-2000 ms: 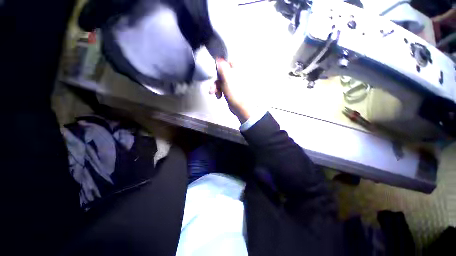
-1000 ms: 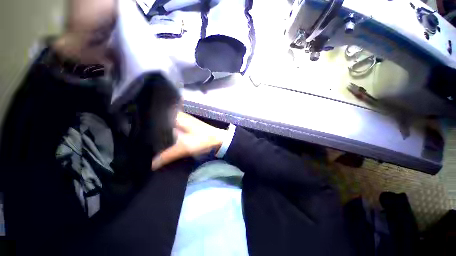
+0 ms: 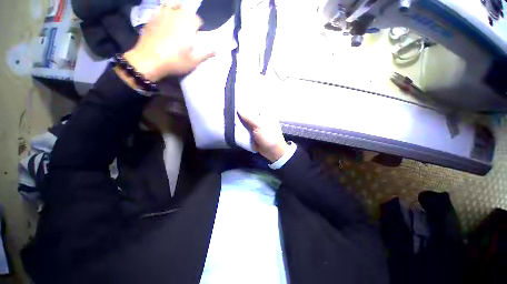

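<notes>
The garment's white inner side (image 3: 208,97) lies over the table's front edge in front of me, with a narrow dark band running down it. Dark garment cloth (image 3: 105,28) is heaped at the upper left. My left hand (image 3: 167,47) lies on top of the garment's upper left part, fingers spread; whether it grips cloth cannot be told. My right hand (image 3: 267,136) holds the garment's lower right edge, thumb on top and fingers hidden beneath.
The sewing machine (image 3: 433,39) stands at the upper right. Silvery scissors (image 3: 408,49) and red-gripped snips (image 3: 408,86) lie under its arm. The table's front edge (image 3: 361,141) runs rightward. Small boxes (image 3: 58,50) are at upper left. Dark cloth (image 3: 425,222) is at lower right.
The blurred garment held low at the left is now spread pale side up across the table edge. My left hand has come onto it; my right hand has moved right to its lower edge.
</notes>
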